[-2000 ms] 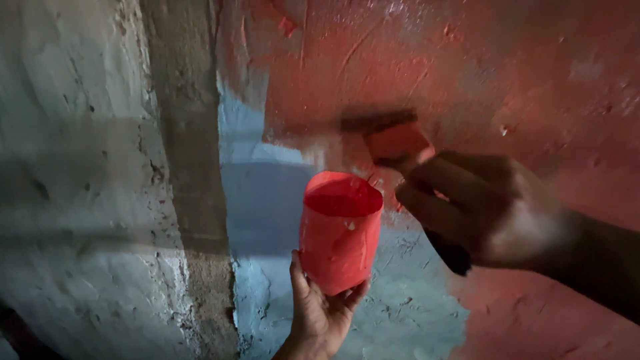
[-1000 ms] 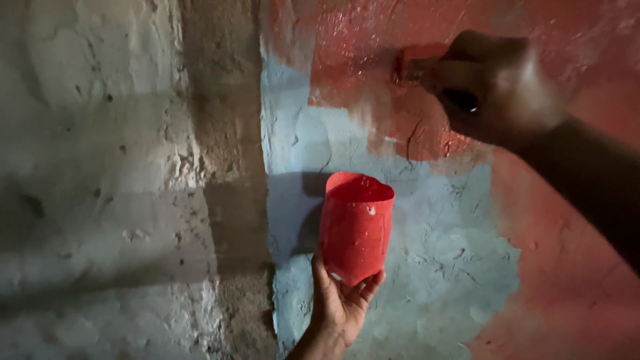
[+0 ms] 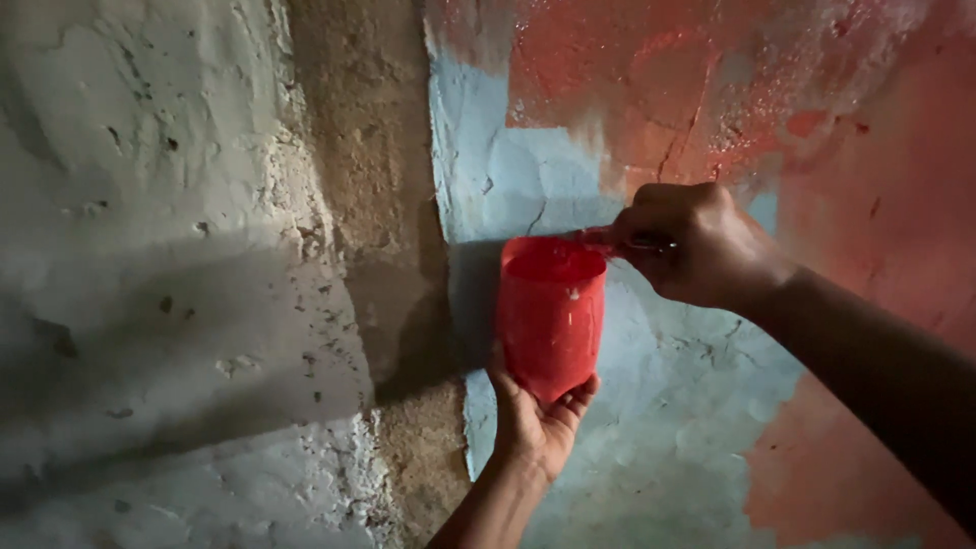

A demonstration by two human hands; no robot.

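My left hand (image 3: 537,427) grips a red plastic container (image 3: 550,328) from below, holding it upright with its open top facing up. Red paint shows inside, and drips mark its outer wall. My right hand (image 3: 690,240) is closed around the handle of a paintbrush (image 3: 598,238), just right of the container's rim. The brush's head is at the container's mouth, and its bristles are mostly hidden. Behind both hands is a rough plastered wall, with wet red paint (image 3: 595,69) above and a light blue area (image 3: 534,171) around the container.
To the left runs a bare brown strip (image 3: 366,152) with ragged edges, beside a grey, pitted plaster surface (image 3: 152,305). More red paint (image 3: 831,465) covers the wall at the lower right. Shadows of the arms and container fall across the strip and grey plaster.
My right hand has come down from the red-painted area of the wall to the container's rim, with the brush still in it. My left hand keeps hold of the container.
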